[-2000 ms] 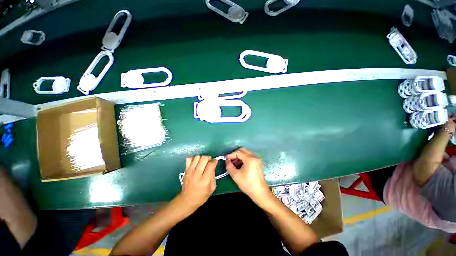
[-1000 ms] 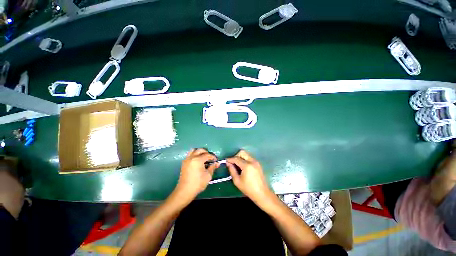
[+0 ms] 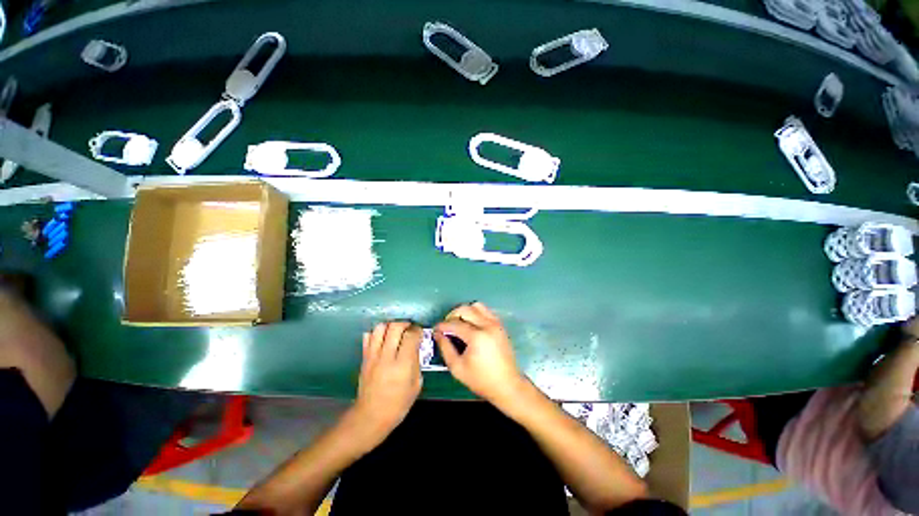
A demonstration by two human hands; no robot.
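A white coiled cable (image 3: 433, 353) lies at the front edge of the green bench, mostly hidden by my hands. My left hand (image 3: 391, 371) lies over its left part and holds it. My right hand (image 3: 478, 353) is at its right side, thumb and fingertips pinched together near the cable. Whether a thin tie is between the right fingertips cannot be told. Overlapping waiting cables (image 3: 491, 240) lie beyond my hands by the white rail. A bristly pile of loose white ties (image 3: 336, 250) lies to the left.
An open carton (image 3: 271, 252) with white ties stands left. Single cables lie on the conveyor beyond the rail (image 3: 615, 198). Stacked cables (image 3: 875, 272) stand far right. A carton of bundled cables (image 3: 673, 443) is below the bench edge. Blue parts (image 3: 57, 230) lie far left. A person sits on each side.
My left hand has turned flatter over the cable, and the loop that showed between and below my hands is now mostly covered. The view has shifted slightly.
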